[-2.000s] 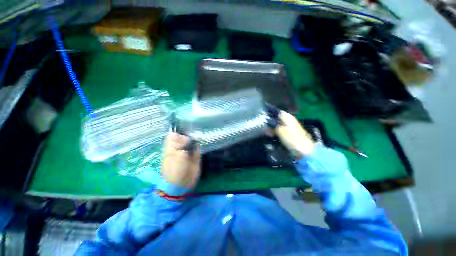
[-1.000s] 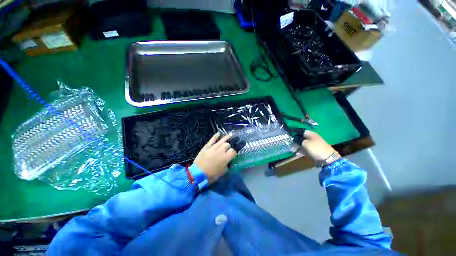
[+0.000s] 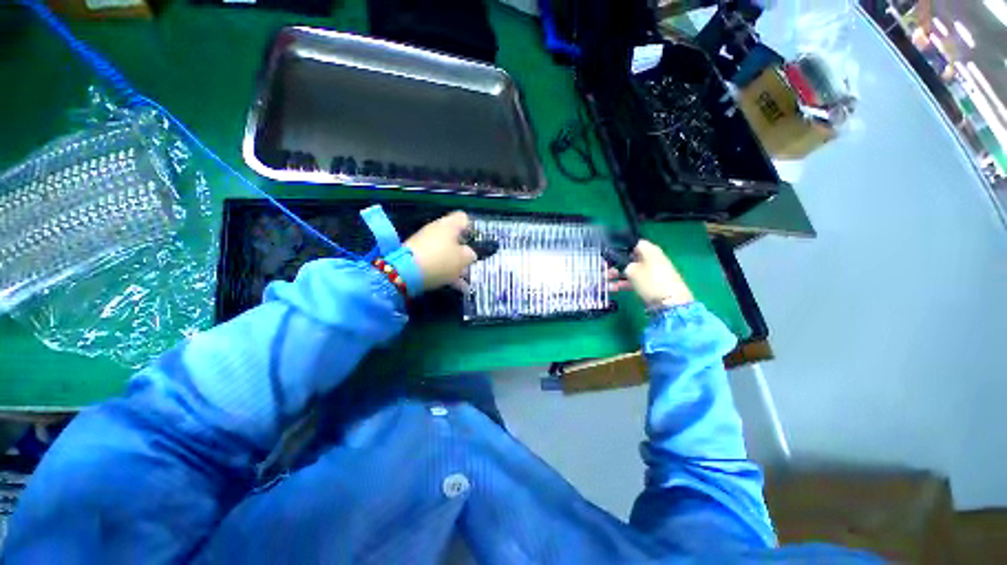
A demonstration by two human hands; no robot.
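Note:
A clear ribbed blister tray (image 3: pixel 539 268) lies over the right-hand component bin and covers most of it. My left hand (image 3: pixel 444 252), with dark finger cots, grips its left end. My right hand (image 3: pixel 652 274) grips its right end; the dark fingertips there are blurred. Whether parts remain in the tray's ribs cannot be told. The left bin (image 3: pixel 289 245) holds small dark parts. A blue wrist strap with a coiled cord is on my left wrist, beside a red bracelet.
A stainless steel tray (image 3: pixel 392 110) with small black parts along its near edge is behind the bins. More blister trays (image 3: pixel 94 199) lie in crinkled plastic wrap (image 3: pixel 122 292) at left. A dark parts crate (image 3: pixel 707 138) and small carton (image 3: pixel 778 110) are at right. The blue cord crosses the left bin.
The blister tray has moved from the right bin's near edge to over the bin, hiding the silvery parts seen there. Both hands moved with it. The camera view has shifted.

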